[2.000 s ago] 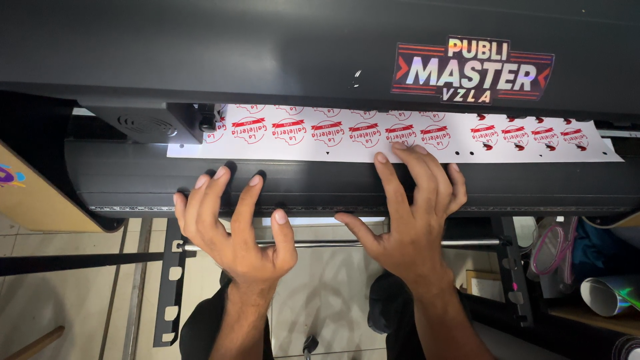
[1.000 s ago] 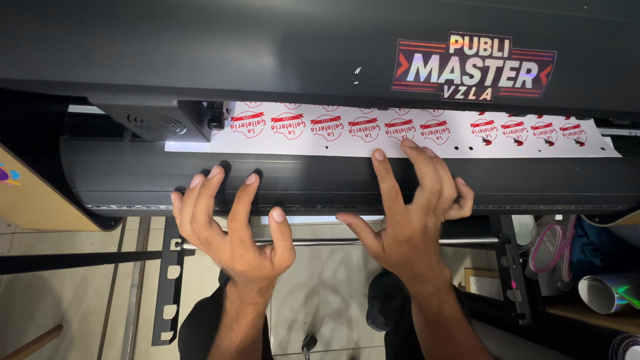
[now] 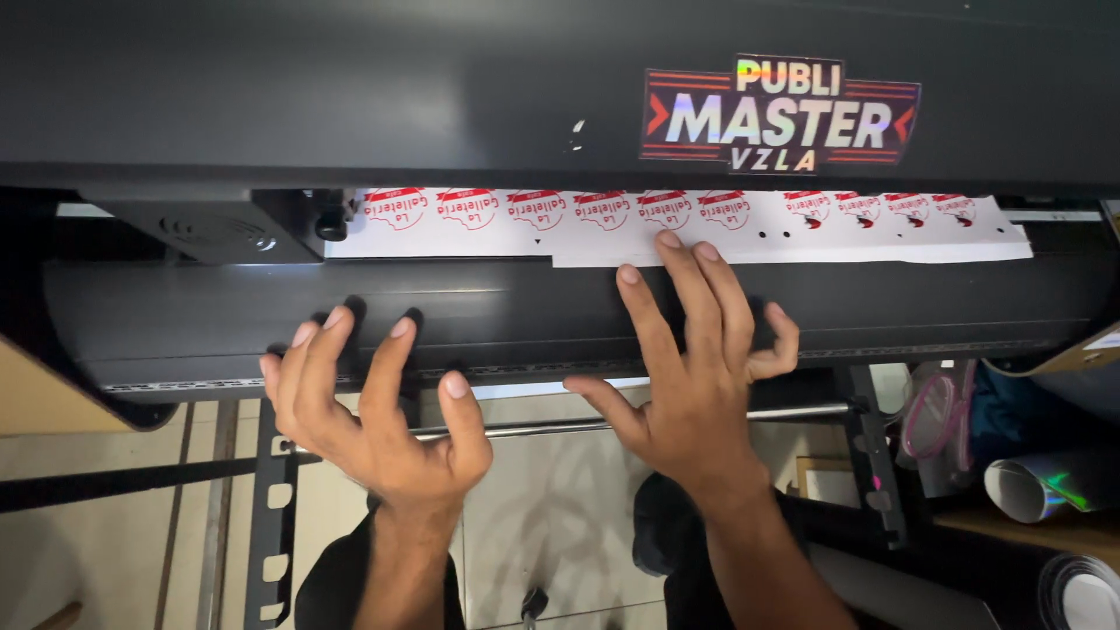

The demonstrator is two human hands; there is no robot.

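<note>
Palm-up edges aside, my left hand [image 3: 376,402] has its fingers bent and spread, with the fingertips on the black curved front platen [image 3: 490,311] of a wide-format printer or cutter. It holds nothing. My right hand [image 3: 700,376] is spread too, its middle and ring fingertips at the lower edge of a white printed sheet [image 3: 612,249], its index fingertip just below that edge. Rows of red logos, upside down from here, cover the sheet, which comes out from under the black machine cover [image 3: 350,96]. A stepped lower edge shows left of the right index finger.
A black carriage [image 3: 236,229] with a knob stands at the sheet's left end. Beneath the platen run a metal bar [image 3: 525,430] and slotted black stand brackets [image 3: 276,542]. Rolls of material [image 3: 1019,490] lie at the lower right. The person's legs are below.
The sheet's lower edge, unbroken in the earlier frames, now has a step, and its left part sits higher. Both hands keep nearly the same pose. The view has shifted slightly.
</note>
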